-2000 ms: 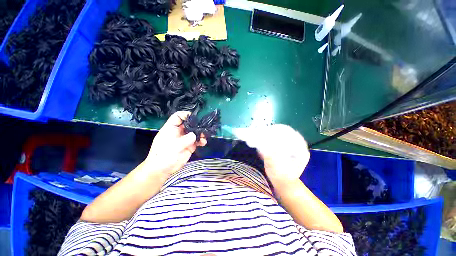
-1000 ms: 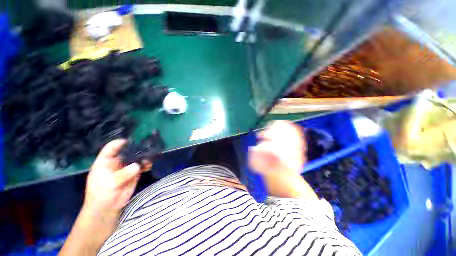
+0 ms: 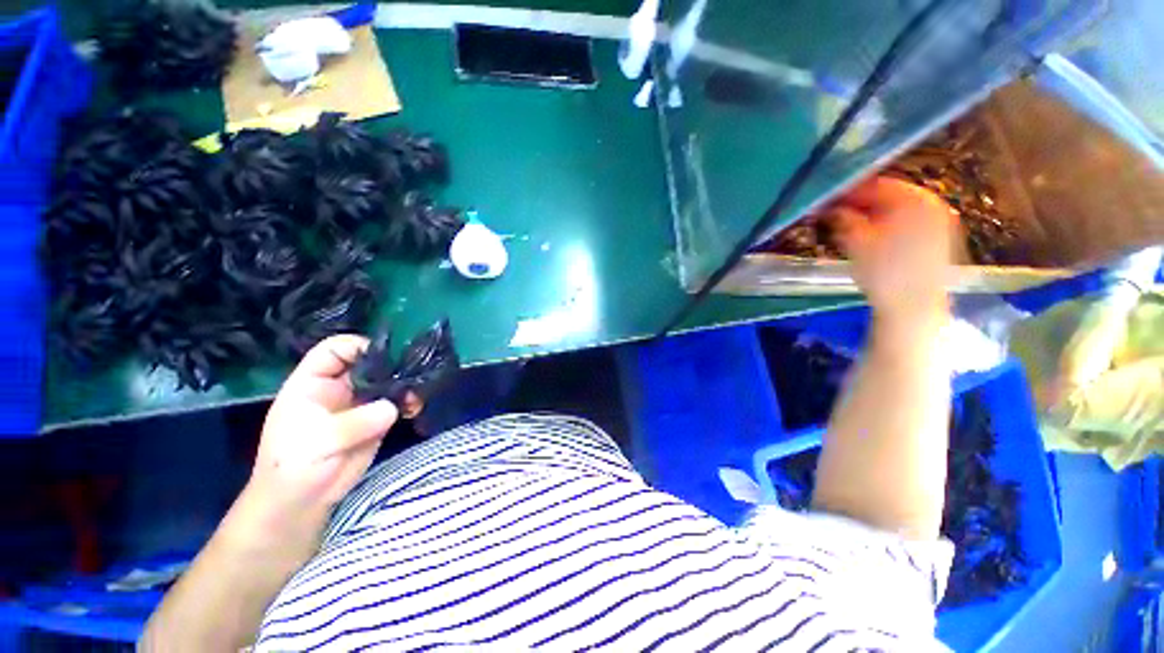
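Note:
My left hand (image 3: 319, 421) holds a black spiky piece (image 3: 406, 366) between thumb and fingers, just in front of the bench's front edge. My right hand (image 3: 900, 242) is inside the carton of small parts (image 3: 1021, 274) at the right, over the orange-brown pieces. It is blurred, and its fingertips and anything in them cannot be made out. The white glue bottle (image 3: 479, 251) lies on the green bench with its round end showing, beside the massed black spiky pieces (image 3: 255, 242).
A cardboard pad (image 3: 370, 83) with a white wad (image 3: 301, 49) lies at the rear left. A phone (image 3: 525, 55) lies at the rear. A clear screen (image 3: 689, 191) and dark cable stand before the carton. Blue crates (image 3: 26, 255) are at left and below right (image 3: 1040, 510).
The right hand has put the glue bottle down on the bench and moved right into the carton. The left hand still holds the black piece. The view has shifted right.

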